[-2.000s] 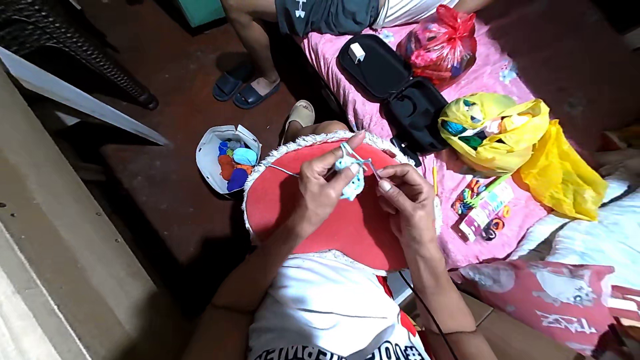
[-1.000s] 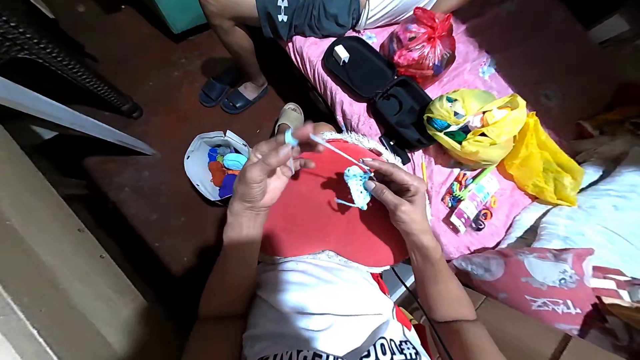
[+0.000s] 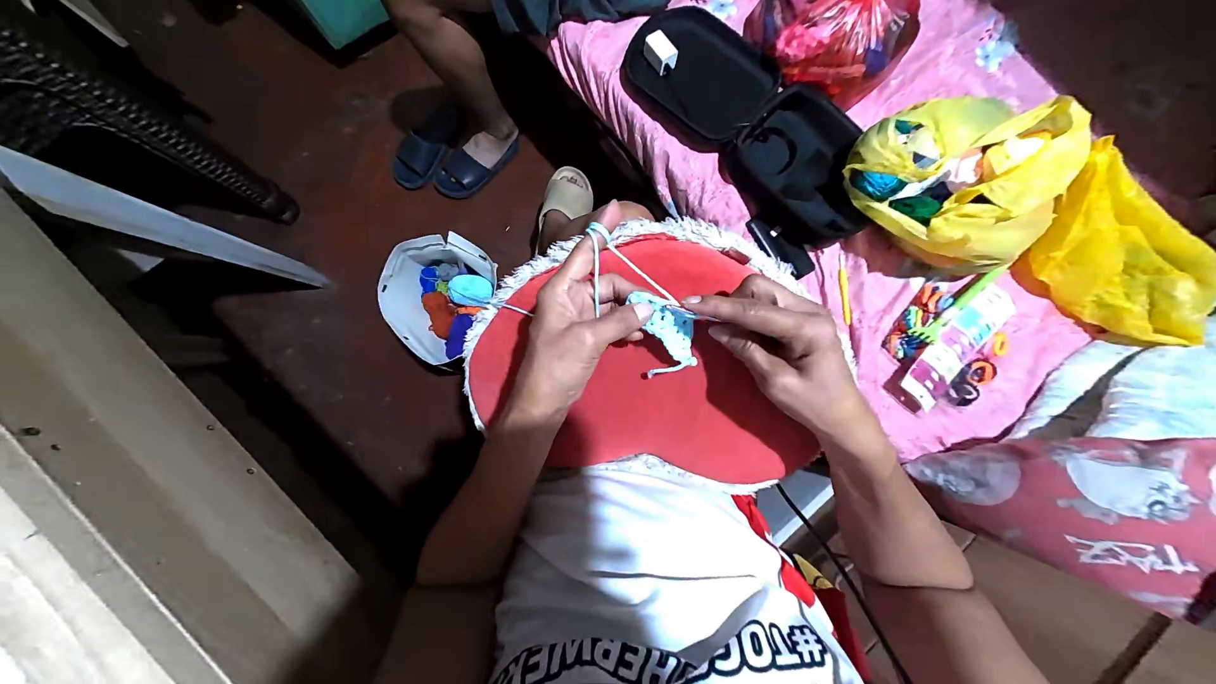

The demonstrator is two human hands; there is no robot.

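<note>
A small light-blue crocheted piece (image 3: 671, 331) is pinched between the thumb and fingers of my left hand (image 3: 575, 323). Light-blue yarn (image 3: 638, 268) loops over my raised left index finger and runs down to the piece. My right hand (image 3: 784, 347) grips a thin tool, mostly hidden by the fingers, with its end at the piece's upper edge. A short yarn tail hangs below. Both hands are above a red heart-shaped cushion (image 3: 608, 418) with white fluffy trim on my lap. Yarn also passes left toward a light-blue ball (image 3: 470, 290) in a white container (image 3: 404, 309).
On the pink bedding (image 3: 1035, 380) lie an open black case (image 3: 798, 161), a yellow plastic bag (image 3: 1007, 218) of yarn, a red bag (image 3: 836, 43) and small colourful items. Another person's legs (image 3: 451, 81) are at the top. A woven chair (image 3: 123, 123) stands upper left.
My left hand, raised and apart from the piece a second ago, now pinches it. The yarn now loops over the left index finger.
</note>
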